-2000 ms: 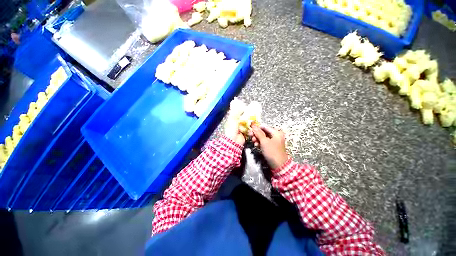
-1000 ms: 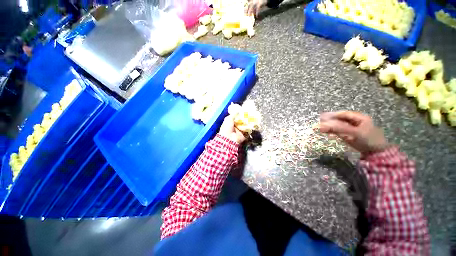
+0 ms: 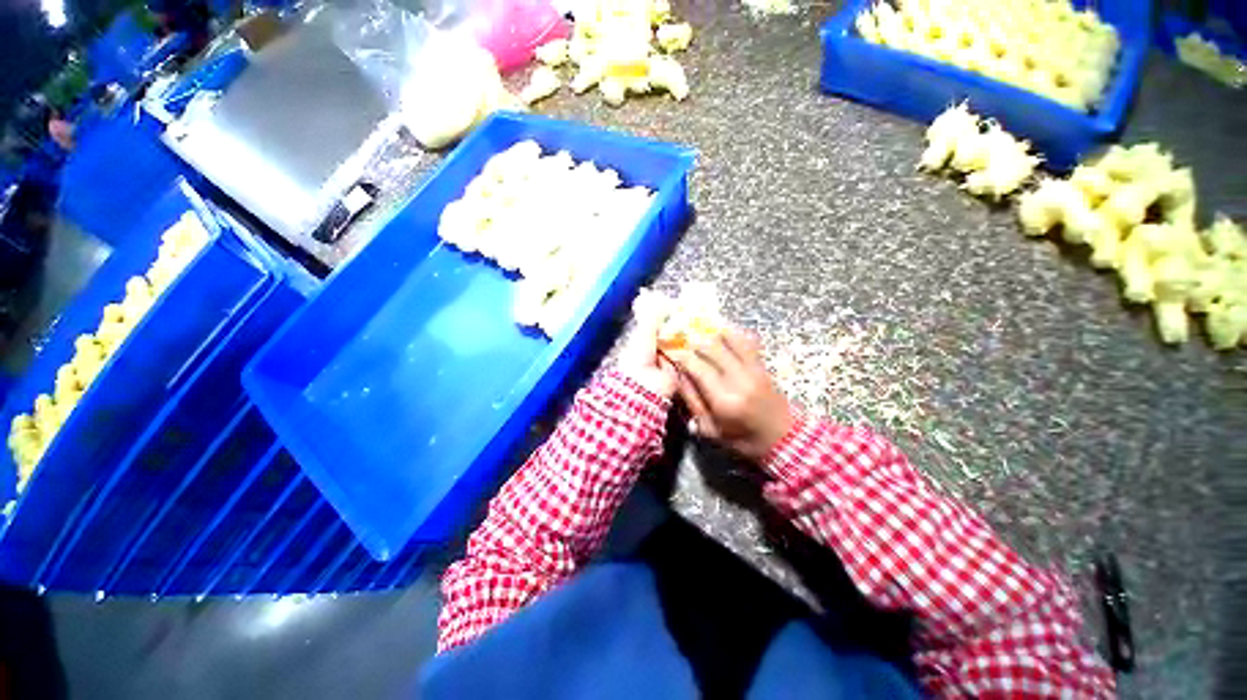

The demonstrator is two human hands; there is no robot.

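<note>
A pale-yellow lumpy toy piece is held in front of me, just right of the blue tray's edge. My left hand grips it from the left and below. My right hand has its fingers on the piece's near right side; whether they hold a small tool cannot be told. The open blue plastic tray lies at the left, with pale pieces packed in its far part. Fine pale trimmings are scattered on the speckled grey table right of my hands.
Untrimmed yellow pieces lie in a row at the right. A full blue tray stands at the far right. Stacked blue crates stand at the left. A flat metal scale, clear bags and a yellow heap are beyond. A black pen-like tool lies near right.
My right hand was away over the trimmings one second ago and is back at the piece. My left hand still holds the piece. Another person's hand at the far heap has gone from view.
</note>
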